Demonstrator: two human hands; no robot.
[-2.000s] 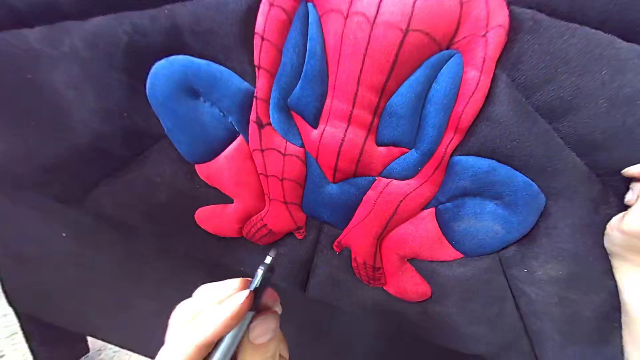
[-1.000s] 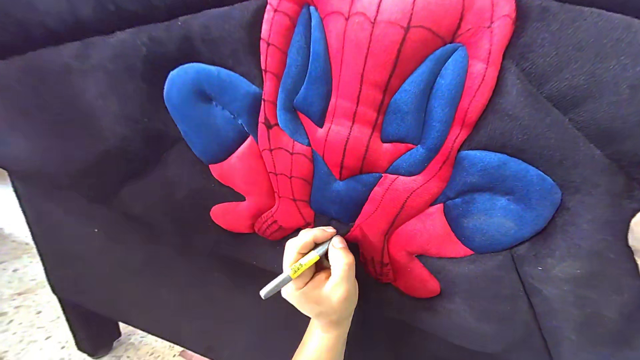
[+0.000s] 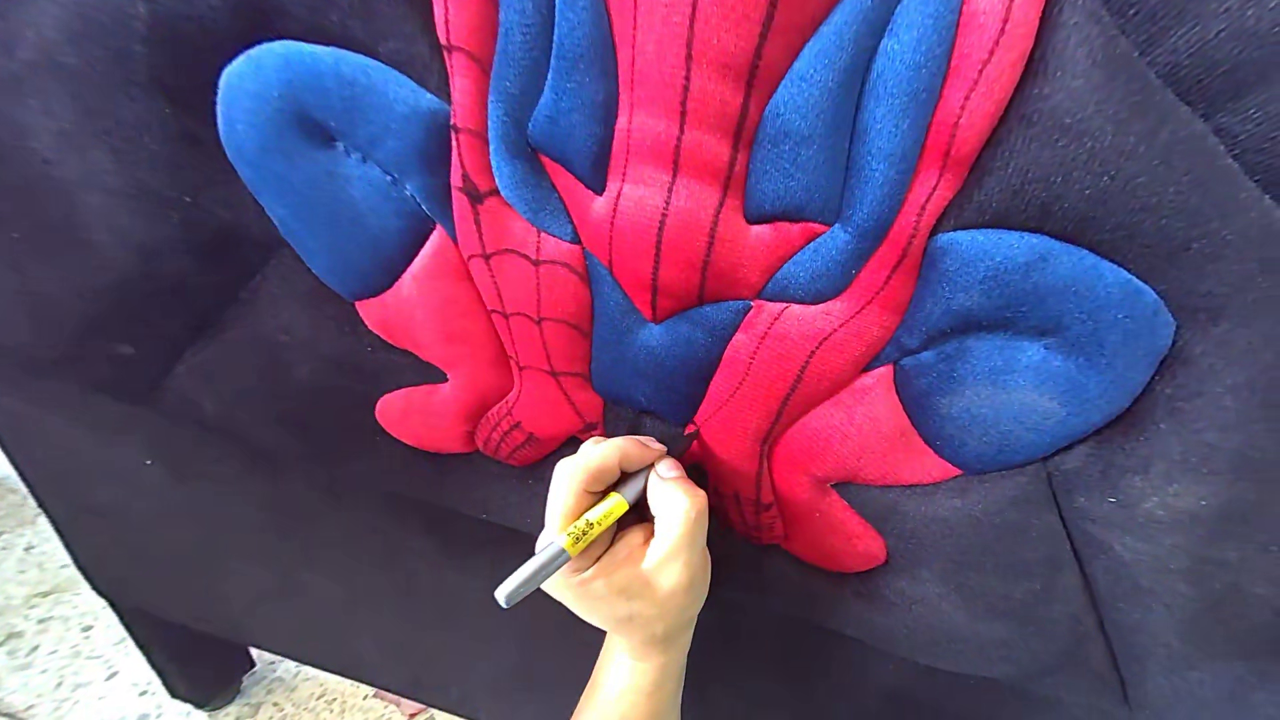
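My left hand (image 3: 635, 540) holds a grey marker pen (image 3: 540, 570) with a yellow label, its rear end sloping down to the left. Its tip is hidden near the inner edge of the right-hand red padded forearm (image 3: 790, 370). The padded plush Spider-Man figure (image 3: 650, 200) is red and blue, on black plush fabric (image 3: 400, 560). Black web lines cross the left-hand red forearm (image 3: 535, 320); mostly lengthwise lines run along the right-hand one. Blue padded knees (image 3: 330, 160) stand out at both sides. My right hand is out of view.
The black upholstered piece has seams (image 3: 1090, 590) and a short black leg (image 3: 195, 660) at lower left. Pale speckled flooring (image 3: 60, 580) shows beyond its edge.
My left hand has moved up and right with the marker, from below the figure to the right-hand forearm. My right hand, at the right edge two seconds ago, has left the view.
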